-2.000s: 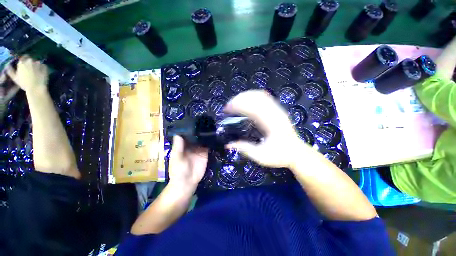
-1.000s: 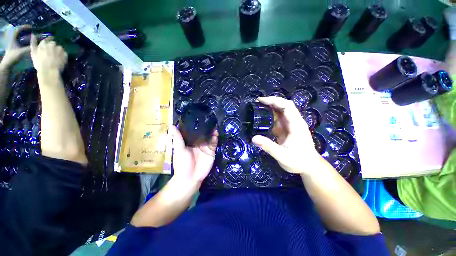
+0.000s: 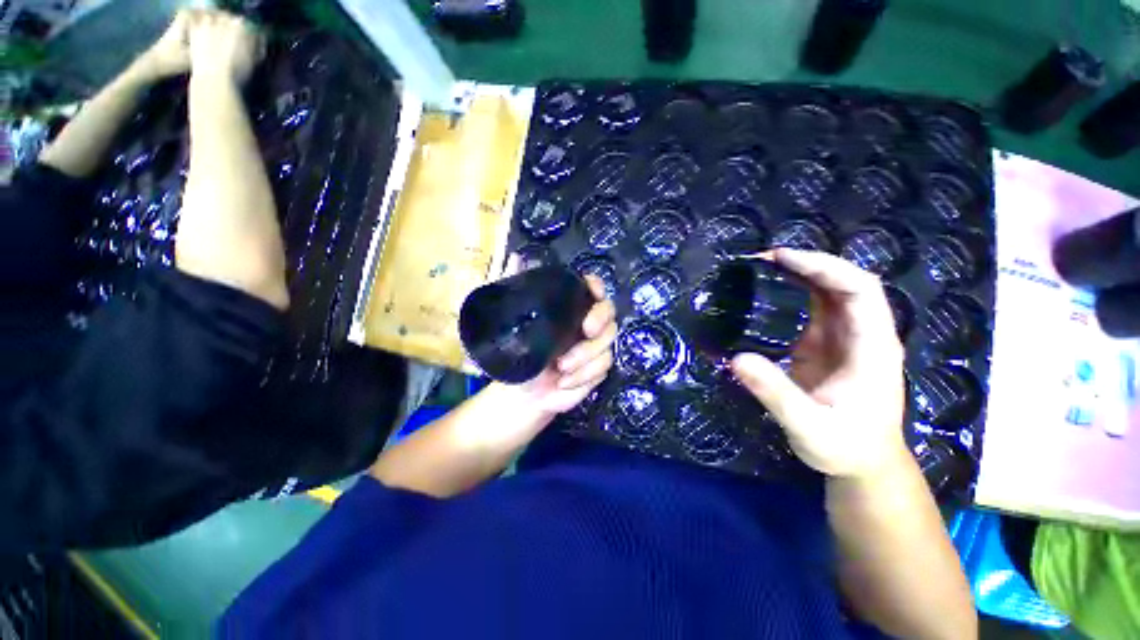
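Note:
My left hand (image 3: 578, 356) is closed around a matt black cylindrical unit (image 3: 519, 323), its end facing up towards me, over the left part of the blister tray. My right hand (image 3: 840, 363) holds a short glossy black round part (image 3: 760, 309) between thumb and fingers, to the right of the unit and apart from it. The black blister tray (image 3: 925, 140) with rows of round pockets lies beneath both hands. The far side of each held piece is hidden.
A tan board (image 3: 440, 238) lies left of the tray, a pink-white board (image 3: 1063, 375) with black cylinders (image 3: 1106, 250) right of it. More cylinders stand on the green conveyor belt (image 3: 750, 38) beyond. A neighbour's arms (image 3: 231, 188) are at left; a green sleeve (image 3: 1094, 569) shows lower right.
My hands have separated, with the unit in the left and the round part in the right. The view has turned left, so tray and boards appear further right. The neighbour's hands have moved together.

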